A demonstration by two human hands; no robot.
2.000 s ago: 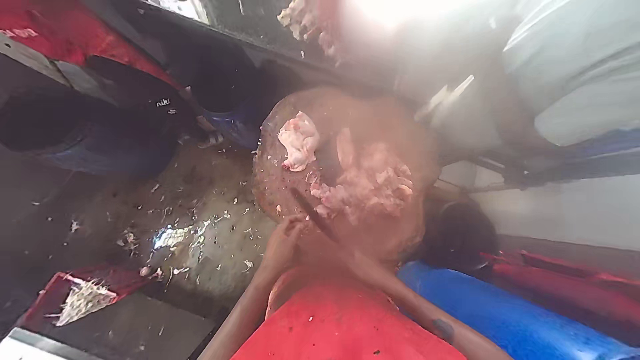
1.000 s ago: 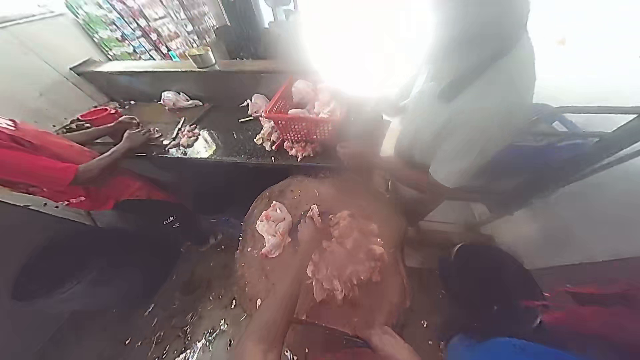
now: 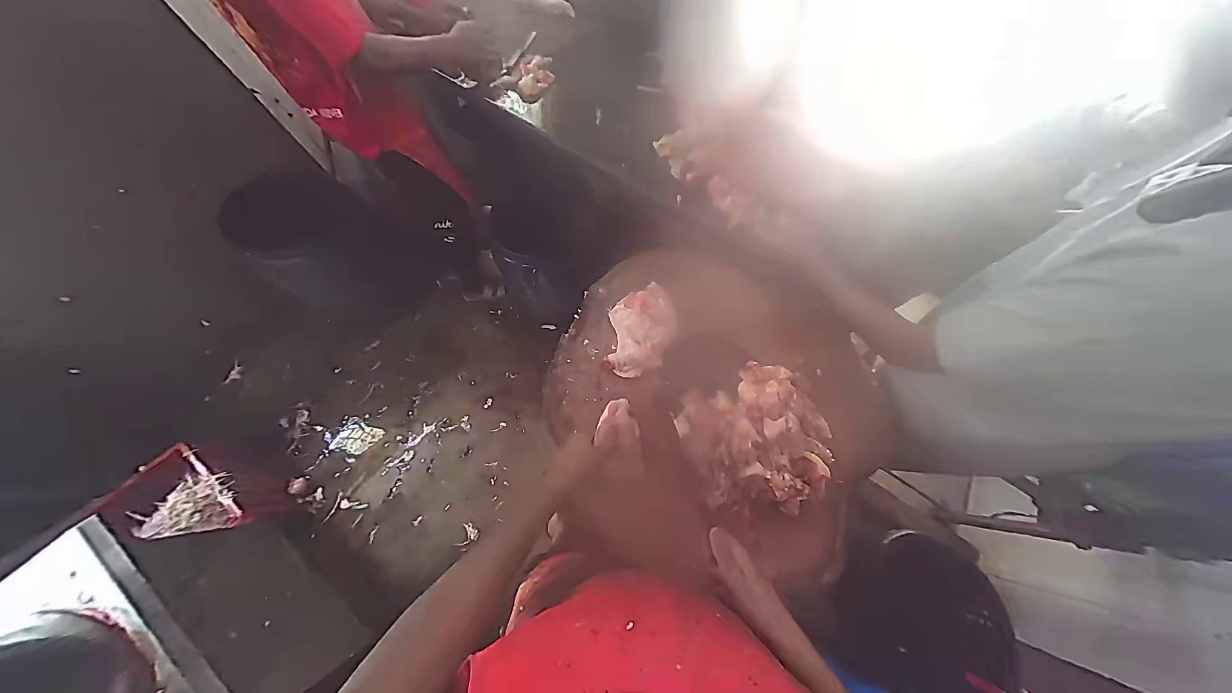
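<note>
A round wooden chopping block [image 3: 770, 289] stands before me. On its left part lies a large piece of raw chicken [image 3: 640, 332]; a heap of cut raw chicken [image 3: 770, 433] spreads over its right part. My left hand [image 3: 582, 457] is at the near left edge, its fingers around a small pink piece, apparently chicken [image 3: 616, 423]. Low on the block is my right hand [image 3: 727, 558], closed around what looks like a knife; a dark, blurred blade [image 3: 664, 433] points away from it, between the left hand and the heap. Haze softens the finger outlines.
A person in red [image 3: 404, 48] works at the upper left. Another person's pale clothing [image 3: 1078, 337] and forearm reach the block's right side. Dark barrels [image 3: 318, 231] stand left, another dark container [image 3: 924, 606] lower right. Scraps litter the wet floor [image 3: 433, 481]. Glare covers the upper right.
My left hand has drawn back from between the chicken piece and the heap to the block's near left edge. The view has tilted down from the counter with the red basket.
</note>
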